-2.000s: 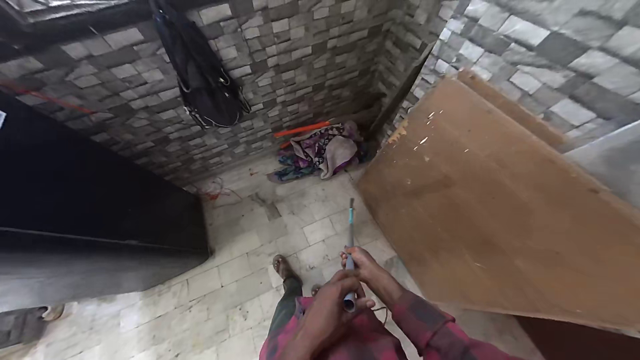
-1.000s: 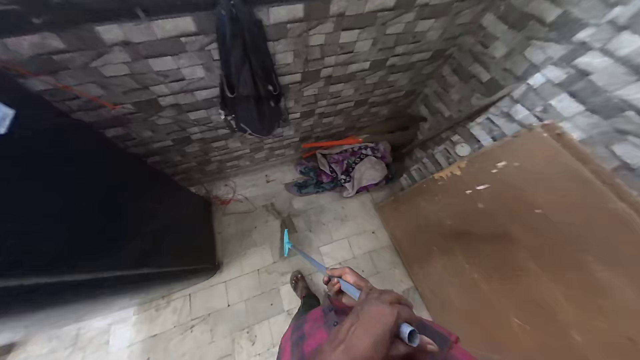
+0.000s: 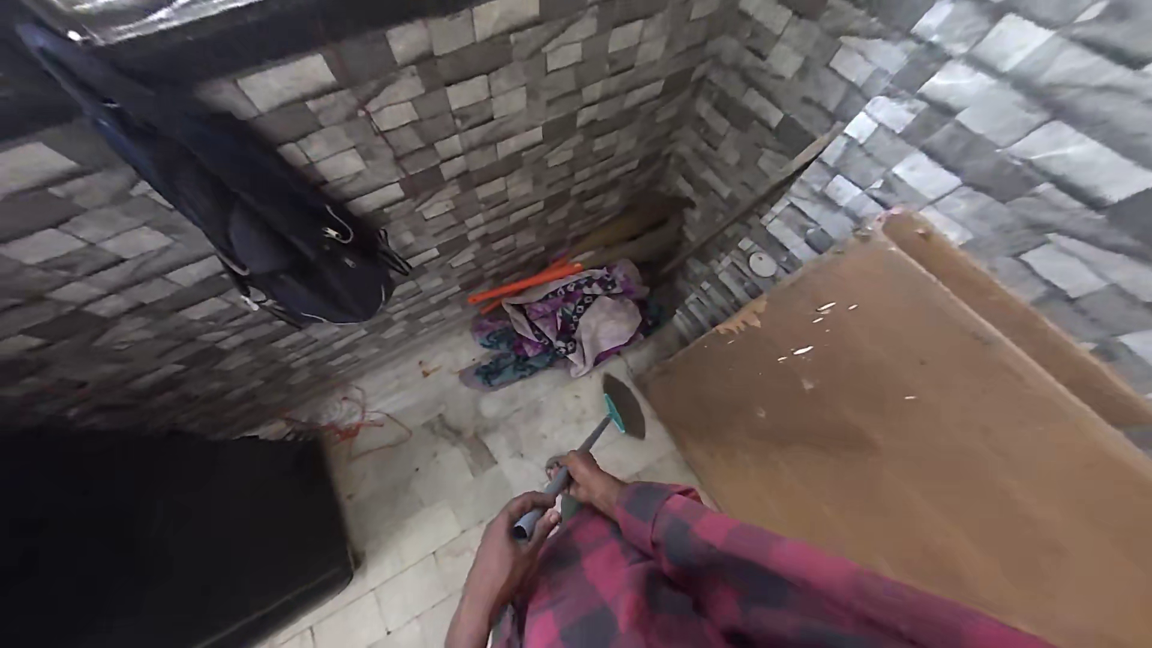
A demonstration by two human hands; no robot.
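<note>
A long-handled floor tool, apparently a broom, has a grey tube handle, a teal head piece and a dark fan-shaped end low over the floor, near the brown board's lower corner. My left hand wraps the tube near its open top end. Farther down the handle, my right hand grips it, with a red and dark plaid sleeve behind. Beyond the tool's end lies a heap of patterned purple, white and teal cloth against the wall, with orange strips behind it.
Large brown boards lean at the right. A black bag hangs on the tiled wall, upper left. A black cabinet-like box stands lower left, with tangled orange cord beside it on the tiled floor.
The tool's head has swung from the left, over the floor near my foot, to the right beside the board. My hands, overlapping a second ago, now show apart along the handle.
</note>
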